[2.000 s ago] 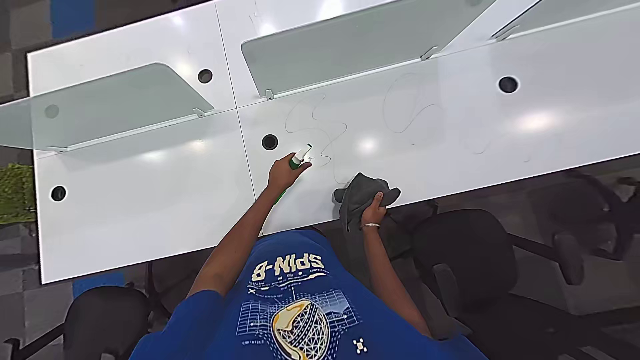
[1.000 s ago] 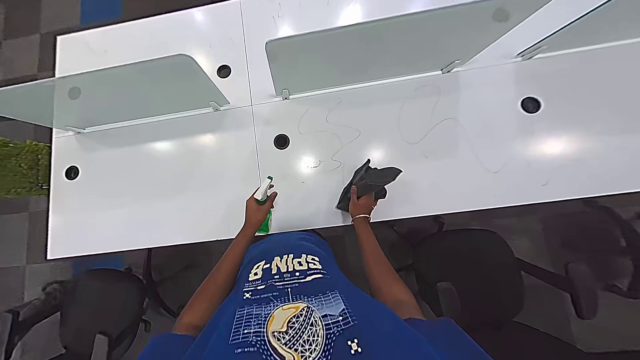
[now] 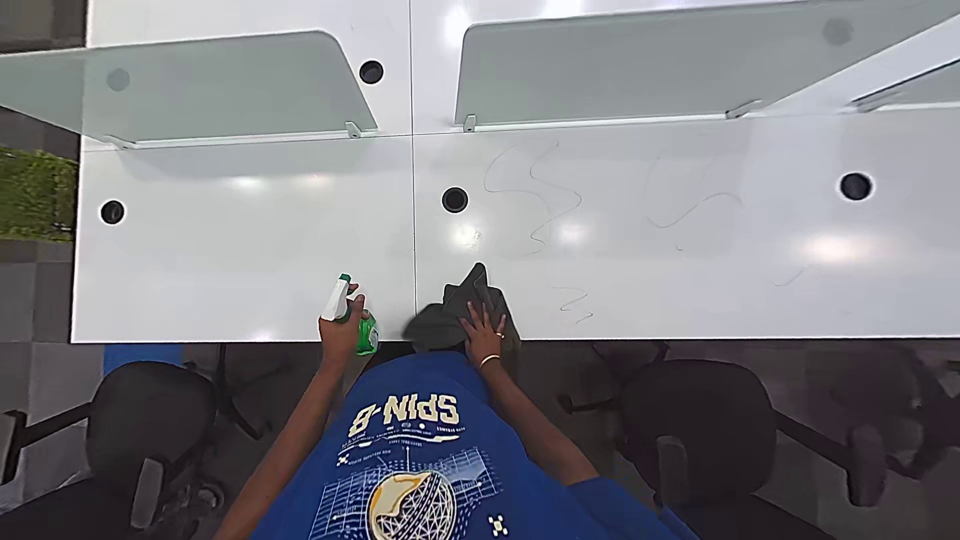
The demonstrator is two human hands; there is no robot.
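My left hand (image 3: 343, 330) grips the neck of a spray bottle (image 3: 337, 298) with a white and green trigger head and green contents, at the near edge of the white table (image 3: 247, 277). My right hand (image 3: 484, 334) lies with fingers spread on a bunched dark grey cloth (image 3: 478, 294), which rests at the same edge, partly over it. Thin dark squiggly lines (image 3: 576, 199) mark the tabletop ahead and to the right of the cloth. A small smudge shows near the round black grommet (image 3: 454, 199).
Frosted glass dividers (image 3: 225, 90) (image 3: 615, 71) on small clamps stand across the table. More black grommets (image 3: 856, 186) are set in the top. Black office chairs (image 3: 154, 420) (image 3: 697, 420) stand along the near edge. Green foliage (image 3: 36, 193) is at the far left.
The cloth, held bunched in my right hand before, now lies spread wider under that hand at the table edge. My left hand has drawn back toward the near edge with the bottle since the earliest frame.
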